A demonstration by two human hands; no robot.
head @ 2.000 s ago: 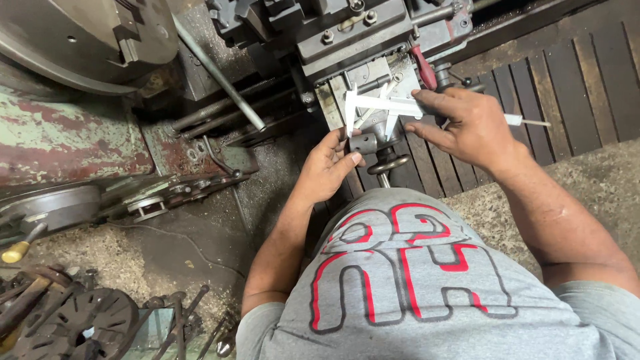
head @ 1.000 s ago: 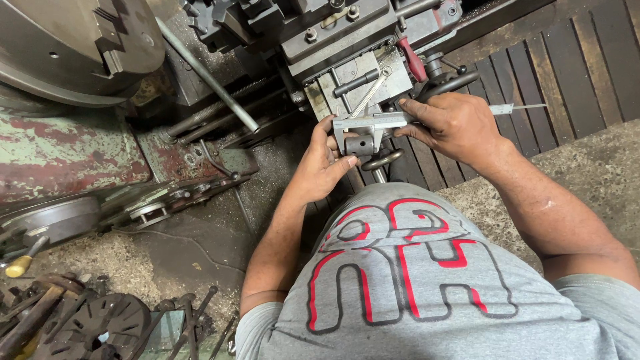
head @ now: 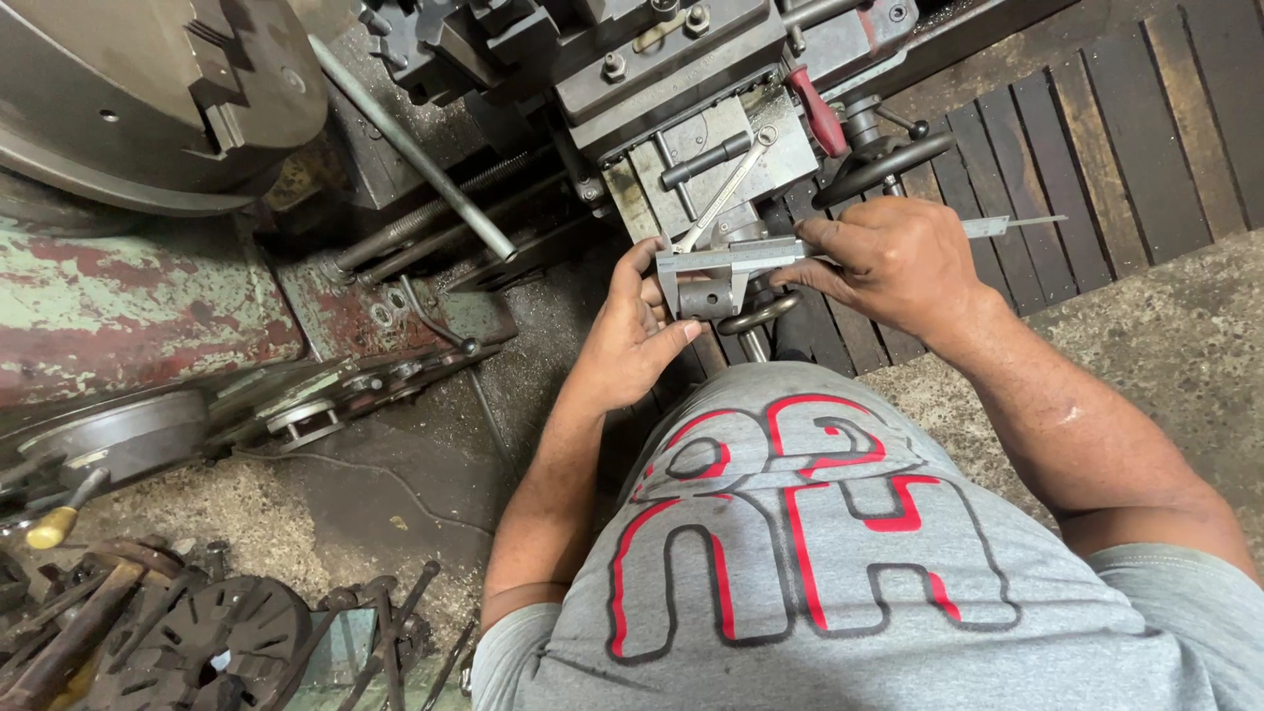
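Observation:
My left hand (head: 637,341) holds a short metal cylinder with a cross hole (head: 705,298), thumb at its lower edge. Across it lies a steel vernier caliper (head: 731,259), its jaws around the cylinder's two ends. My right hand (head: 894,247) grips the caliper's beam near the slider, and the depth rod sticks out to the right. Just above the caliper, a combination wrench (head: 729,188) rests on the lathe's slide beside a dark T-handled chuck key (head: 707,160). A red-handled tool (head: 818,111) leans at the slide's right edge.
A large lathe chuck (head: 148,99) fills the upper left, with a steel bar (head: 415,148) slanting beside it. Handwheels (head: 884,168) flank the carriage. Wooden duckboards (head: 1086,148) cover the floor at right. A slotted faceplate (head: 212,642) lies among tools at lower left.
The caliper, earlier held above the cylinder, has come down and its jaws now span it. My right hand has moved with it.

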